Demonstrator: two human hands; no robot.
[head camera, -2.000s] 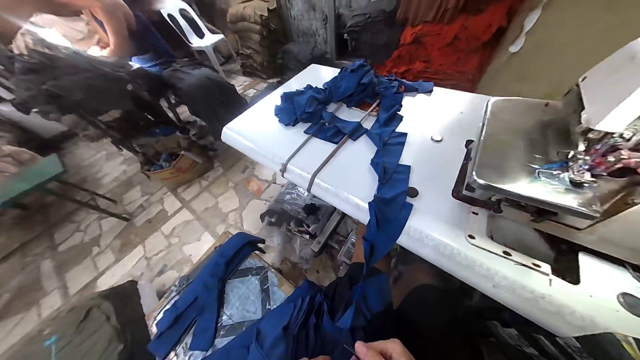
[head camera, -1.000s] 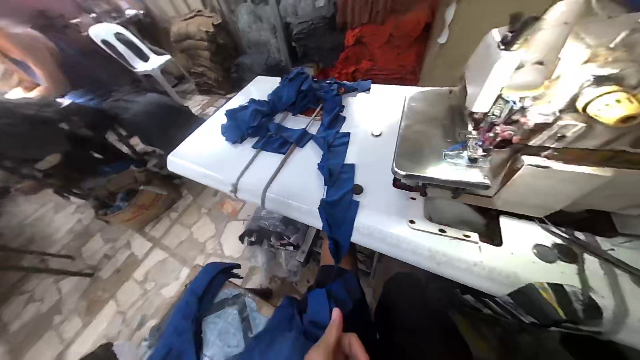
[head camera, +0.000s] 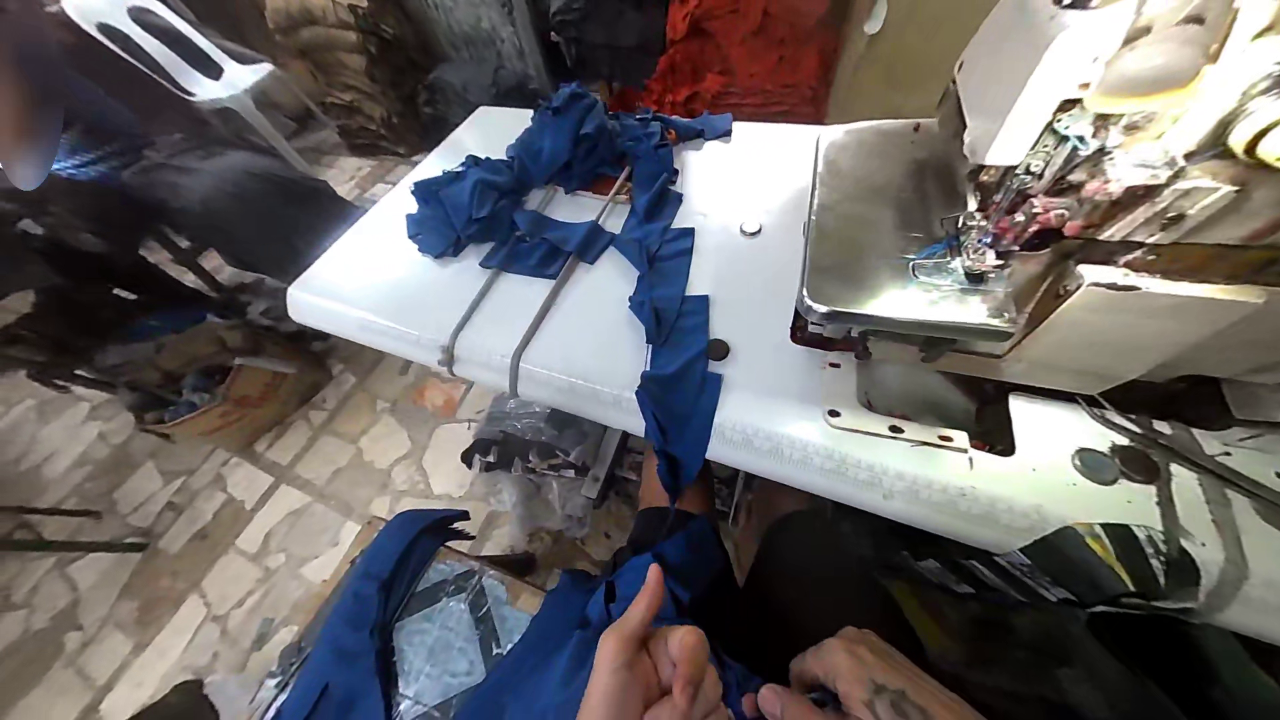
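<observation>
My left hand (head camera: 655, 665) is at the bottom middle over blue fabric (head camera: 545, 655), thumb raised; whether it grips the cloth is not clear. Just to its right, my right hand (head camera: 860, 680) bends its fingers at the fabric's edge, partly cut off by the frame, its hold hidden. A chain of blue fabric pieces (head camera: 672, 340) hangs from the white sewing table down toward my lap. Its bunched end (head camera: 565, 140) lies across two metal rods (head camera: 550, 305) on the tabletop. More blue pieces (head camera: 360, 620) lie beside my lap at lower left.
An industrial sewing machine (head camera: 1120, 200) with a shiny metal plate (head camera: 880, 240) stands on the white table (head camera: 770, 400) at right. Red fabric (head camera: 745, 60) is piled behind. At left are a white plastic chair (head camera: 180, 50), a cardboard box (head camera: 225, 400) and a blurred person (head camera: 30, 110).
The view has swung right, showing more of the sewing machine. My right hand now shows beside my left hand; one second ago only one hand was visible.
</observation>
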